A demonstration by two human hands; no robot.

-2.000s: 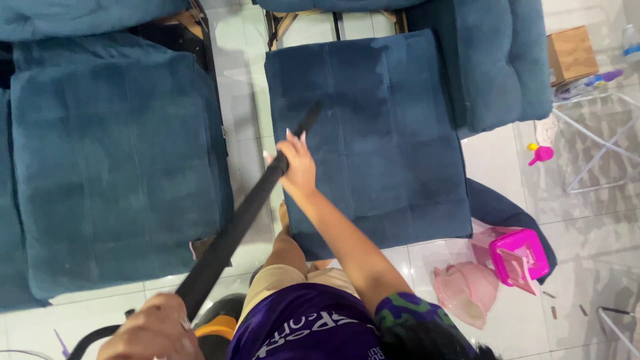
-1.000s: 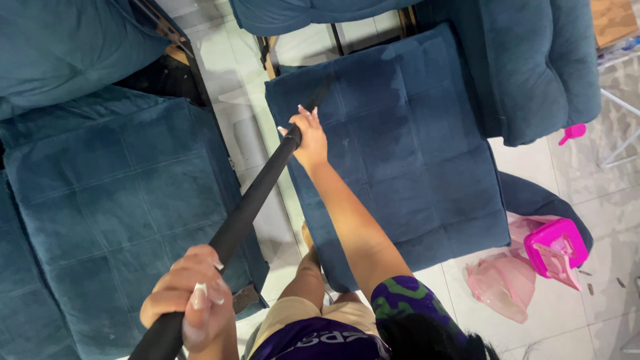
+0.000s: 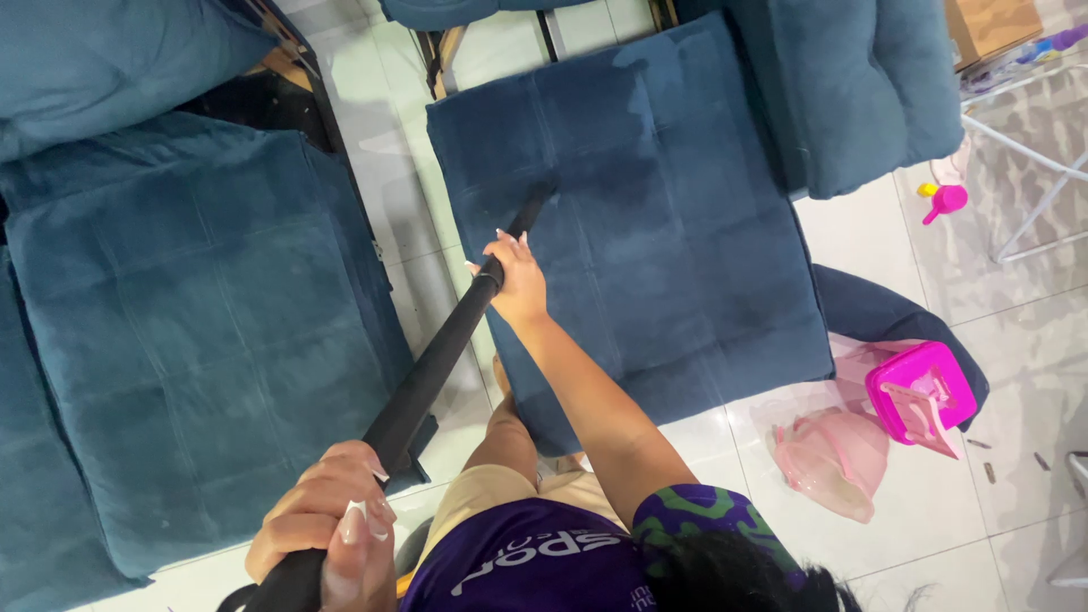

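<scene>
A long black vacuum cleaner tube (image 3: pixel 429 370) runs up from the lower left, its far end on a blue tufted sofa cushion (image 3: pixel 646 246). My left hand (image 3: pixel 327 518) is closed round the thick near part of the tube. Farther along, my right hand (image 3: pixel 517 276) grips the thinner front part, close above the cushion's left side. Darker patches, which look damp, mark the cushion round the tube's end and toward its upper edge.
Another blue seat (image 3: pixel 195 340) fills the left side, and a blue backrest (image 3: pixel 867 93) stands at upper right. On the tiled floor lie a pink container (image 3: pixel 909 395), a translucent pink bag-like item (image 3: pixel 833 463) and a pink scoop (image 3: pixel 946 201). A white metal rack (image 3: pixel 1041 187) is at far right.
The tube's far end has moved down the cushion, toward my body, since a second ago. Both hands have stayed on the tube. The view has shifted somewhat.
</scene>
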